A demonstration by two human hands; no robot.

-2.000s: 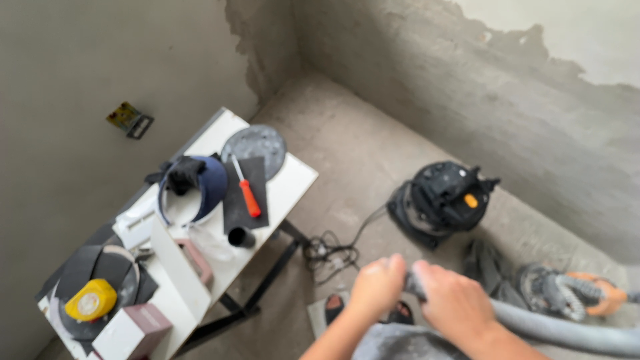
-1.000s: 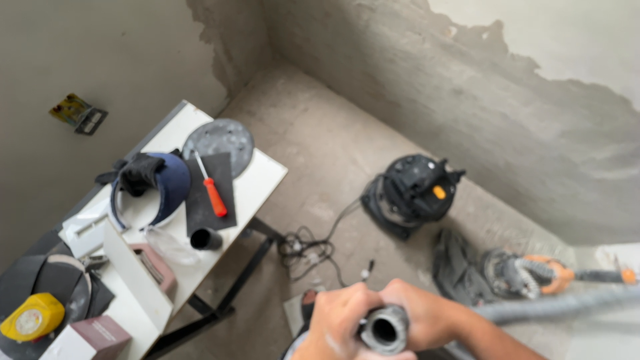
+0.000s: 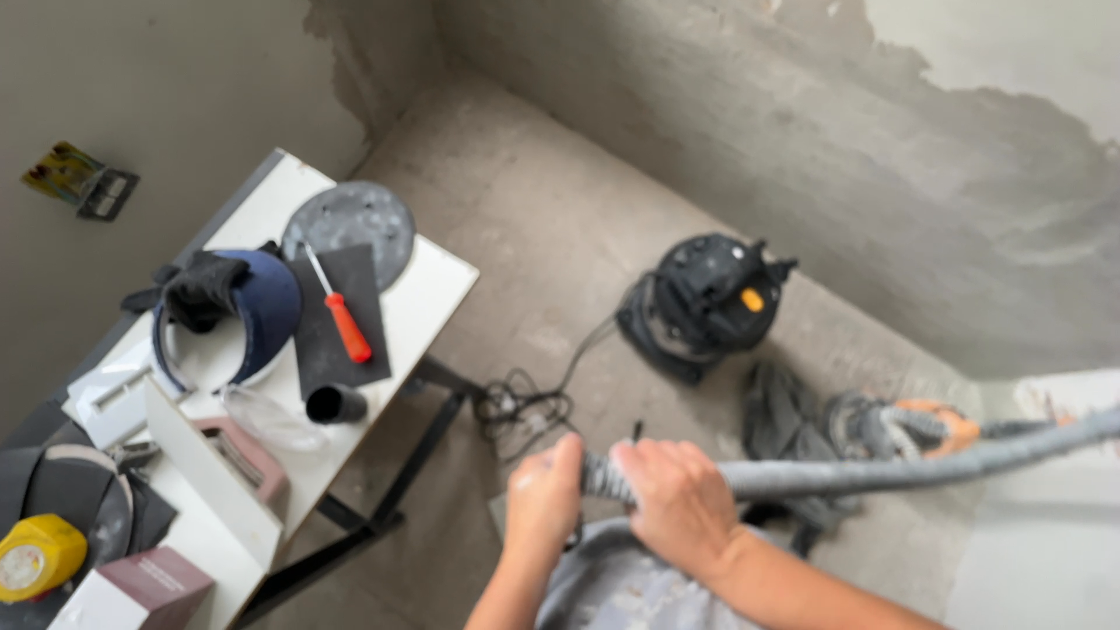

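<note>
Both of my hands grip a grey corrugated vacuum hose (image 3: 822, 479) in front of my body. My left hand (image 3: 544, 494) closes around its end, and my right hand (image 3: 678, 499) holds it just beside, with a short ribbed stretch showing between them. From my right hand the hose runs off to the right edge. A black shop vacuum (image 3: 713, 306) with an orange button stands on the floor beyond my hands. Its cable (image 3: 525, 407) lies coiled on the floor. Right of it rest a dark bag (image 3: 774, 420) and a dusty grey-and-orange sander (image 3: 884, 424).
On the left, a white table (image 3: 437, 284) carries a red-handled screwdriver (image 3: 348, 328), a round pad (image 3: 359, 219), a dark sheet (image 3: 341, 302), a blue visor (image 3: 276, 306), a black tube piece (image 3: 336, 403), a yellow tape measure (image 3: 42, 556) and a box (image 3: 153, 582). Plastered walls meet behind.
One second ago the hose's open end faced the camera between my hands; now it is turned sideways, with its end inside my left hand. My hands have moved slightly apart.
</note>
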